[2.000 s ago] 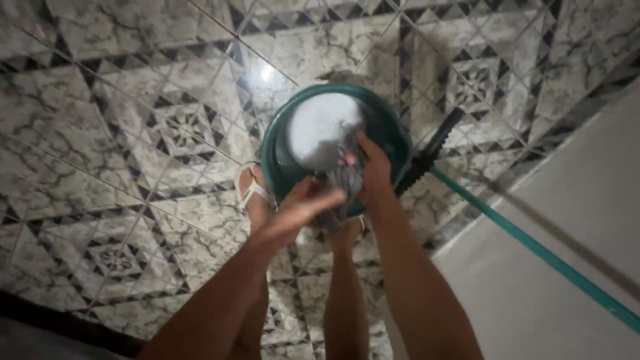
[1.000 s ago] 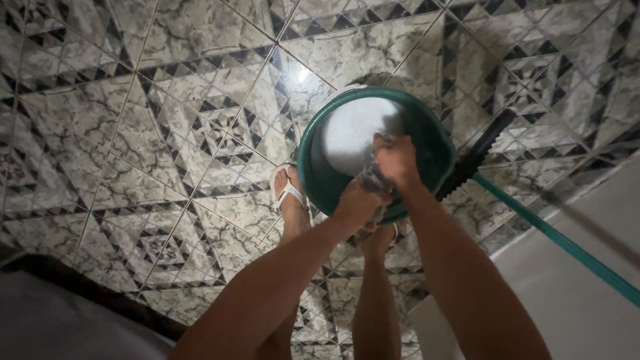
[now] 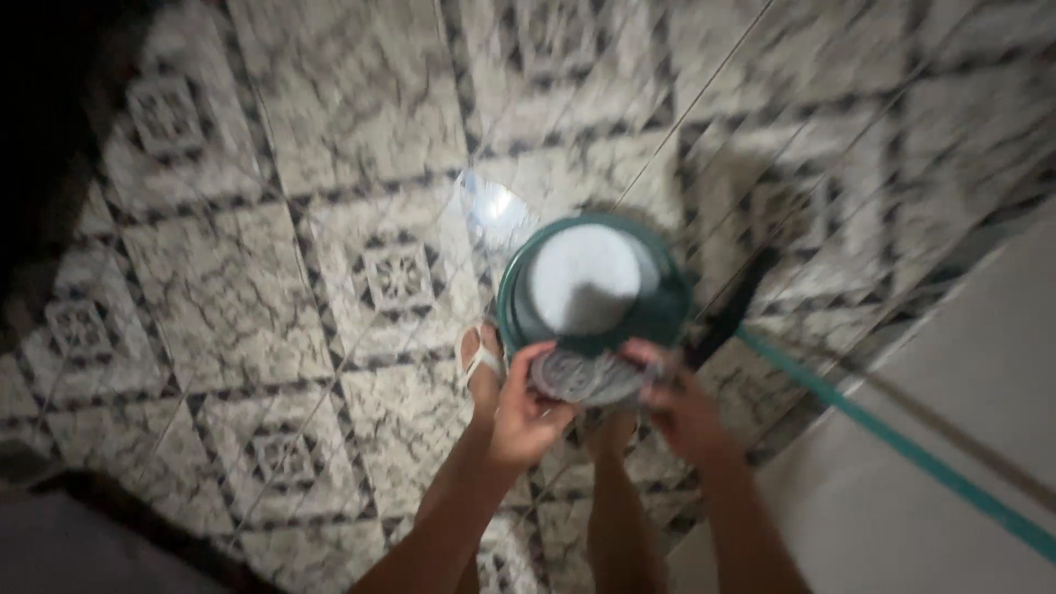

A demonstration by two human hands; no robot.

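Observation:
Between both hands a wet grey cloth (image 3: 582, 375) is stretched out, blurred, over the near rim of a green bucket (image 3: 676, 309). My left hand (image 3: 532, 412) grips its left end, with the thumb toward me. The right end is in my right hand (image 3: 672, 400), whose fingertips are partly blurred. Inside the bucket, a round white patch (image 3: 584, 276), which looks like foam or a light reflection, shows beyond the cloth with a dark shadow on its near part.
A black-headed broom or squeegee (image 3: 734, 309) lies right of the bucket, its teal handle (image 3: 891, 437) running toward the lower right across a pale wall (image 3: 932, 487). My foot in a white sandal (image 3: 480, 355) stands left of the bucket on patterned floor tiles (image 3: 396, 276). A dark-edged object (image 3: 124, 528) fills the lower left.
The cloth was bunched between my hands before; now it is spread, and my hands are farther apart at the bucket's near rim. The view has shifted and turned.

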